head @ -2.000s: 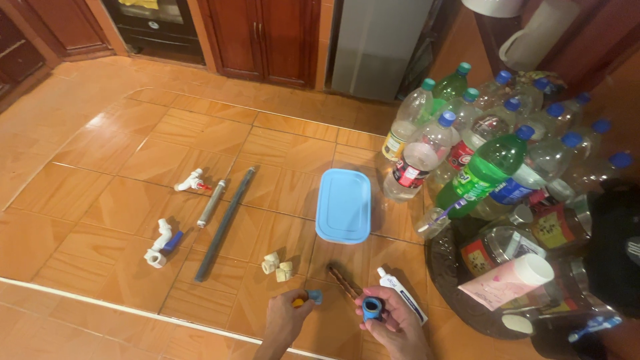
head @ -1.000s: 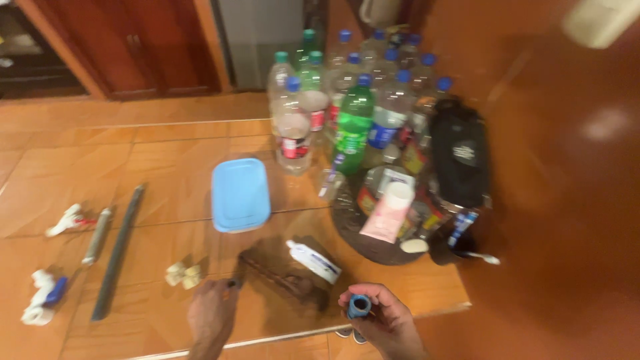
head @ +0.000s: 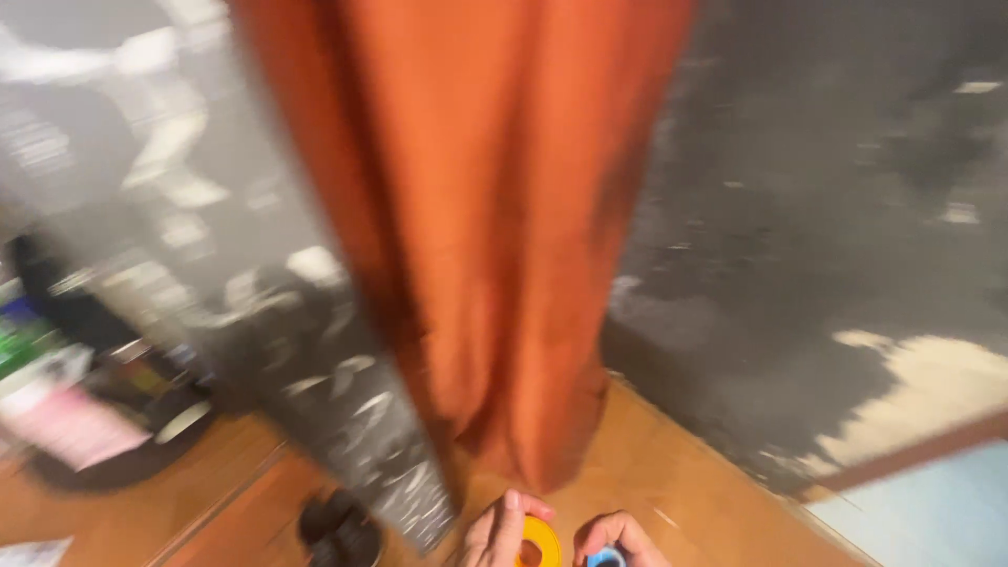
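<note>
At the bottom edge of the view, my left hand [head: 492,535] holds a yellow ring-shaped spool [head: 543,542], its thumb and fingers on the rim. Just to its right, my right hand [head: 626,535] grips a small blue ring-ended piece [head: 606,557], cut off by the frame edge. The two hands are apart, with a narrow gap between them. Both wrists are out of view, and motion blur hides finer detail.
An orange curtain [head: 488,236] hangs ahead, between a grey patchy wall [head: 787,236] and a glossy dark surface [head: 331,378]. Dark footwear-like objects [head: 339,528] lie lower left. A pink tube [head: 75,425] sits on a round dark tray [head: 102,472] at left.
The view has swung far to the right, off most of the tiled counter and bottles. My hands are now close together; the yellow spool shows plainly in my left hand. The blue piece remains in my right.
</note>
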